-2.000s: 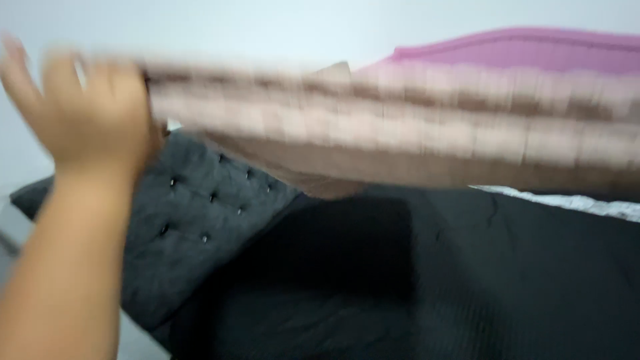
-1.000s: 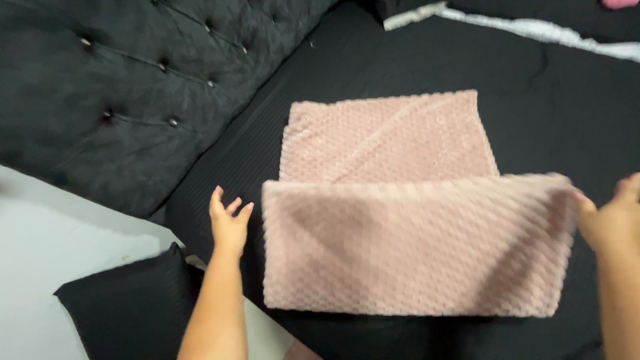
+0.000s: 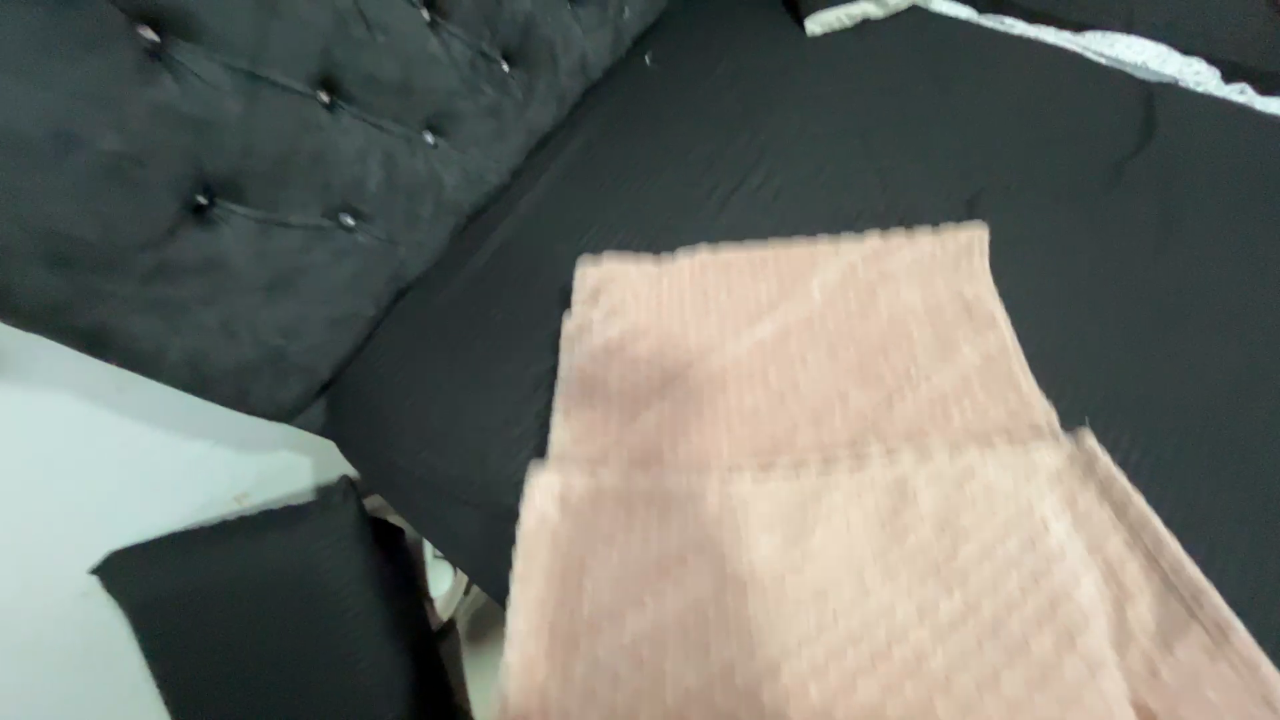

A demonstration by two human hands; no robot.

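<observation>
Two overlapping layers of pink textured plush fabric (image 3: pixel 800 350) lie on a bed with a black sheet (image 3: pixel 1100 300). The nearer layer (image 3: pixel 850 590) crosses the lower part of the farther one and runs out of the bottom of the view. At the lower right a further pink flap (image 3: pixel 1180 600) slants outward over the sheet. Neither my left hand nor my right hand shows in the head view, so what they hold or touch is hidden.
A black tufted headboard (image 3: pixel 270 170) with shiny buttons rises at the upper left. Below it are a white surface (image 3: pixel 120 440) and a black cushion-like item (image 3: pixel 270 610). White lace trim (image 3: pixel 1100 45) crosses the upper right, and a narrow gap runs beside the bed.
Both my hands have left the view. The nearer pink layer, whose lower edge showed a second ago, now extends past the bottom of the frame, and a flap shows at its right.
</observation>
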